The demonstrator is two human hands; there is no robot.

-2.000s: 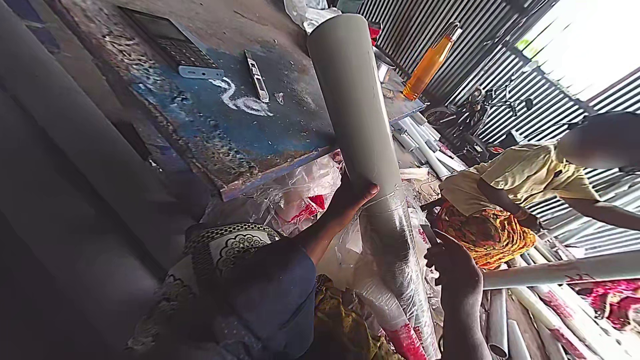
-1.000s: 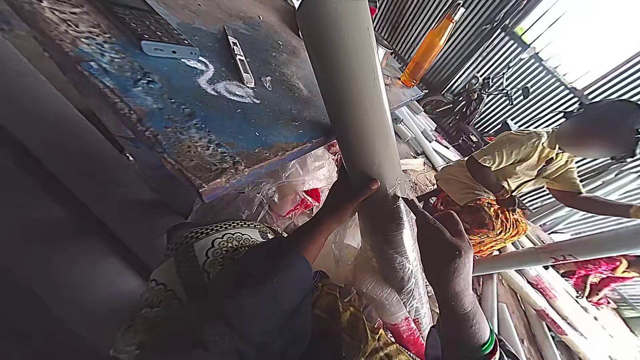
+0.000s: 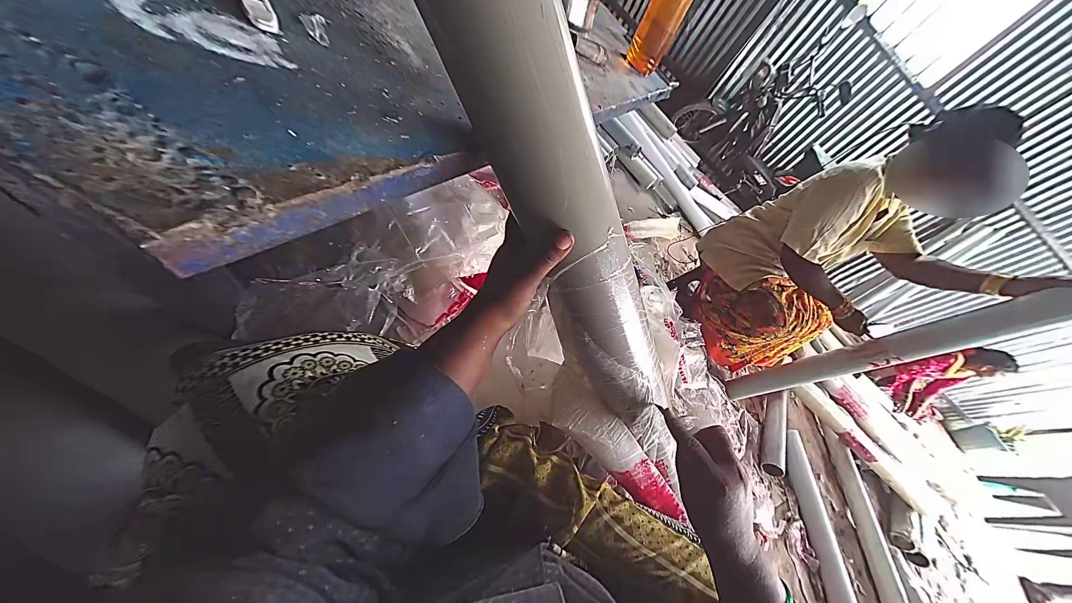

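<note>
A thick grey plastic pipe (image 3: 544, 126) slants from the top of the view down toward my lap, its lower part covered in clear plastic film (image 3: 607, 310). My left hand (image 3: 523, 268) holds the pipe from its left side, thumb on top, at about the upper edge of the film. Lower down, my right hand (image 3: 712, 469) is at the right side of the wrapped part, fingertips against the film; whether it pinches the film or a small tool is not clear. Below lies film with red print (image 3: 649, 490).
A worn blue table (image 3: 318, 197) stands at the upper left, with an orange bottle (image 3: 657, 38) farther back. Crumpled plastic film (image 3: 419, 243) hangs below its edge. At the right, a person (image 3: 821, 226) handles another pipe (image 3: 904, 343); more pipes (image 3: 816, 511) lie on the floor.
My right hand has moved down along the wrapped pipe from near the film's upper edge. My left hand still holds the pipe. The view has shifted closer to the pipe.
</note>
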